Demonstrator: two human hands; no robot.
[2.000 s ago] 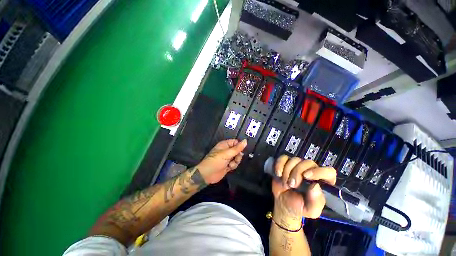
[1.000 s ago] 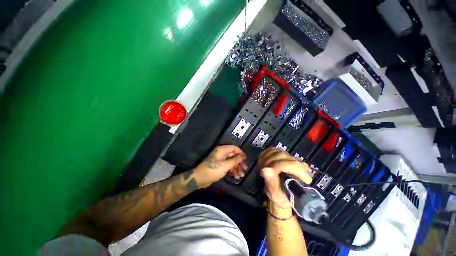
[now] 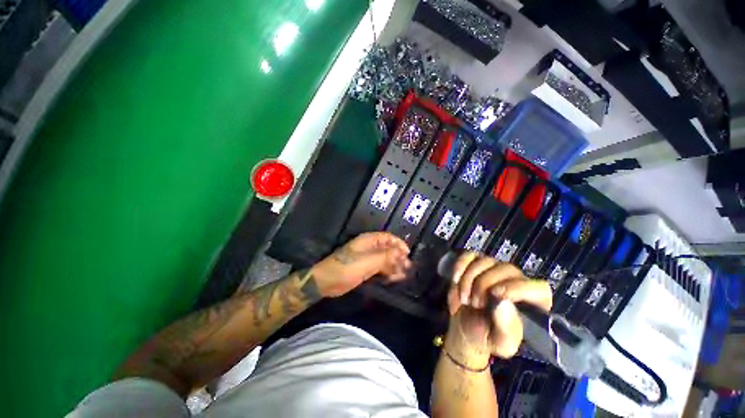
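Long black housings lie side by side in a row, each with a silver metal plate on it. My left hand is over the near end of the leftmost housings, fingers bent together and blurred; whether it holds a small part cannot be told. My right hand is closed around the electric screwdriver, whose grey tip end shows at the left of the fist and whose cabled tail points to the lower right. The tip is raised near the housings; contact cannot be seen.
A red pot sits on the white edge rail beside the green belt. Behind the housings are red bins, loose metal fittings, a pale-blue tray and hardware boxes. A white tray stands at the right.
Since one second ago, my right hand and the screwdriver have moved right, away from my left hand. The screwdriver's tail has swung further right. The camera view has also shifted.
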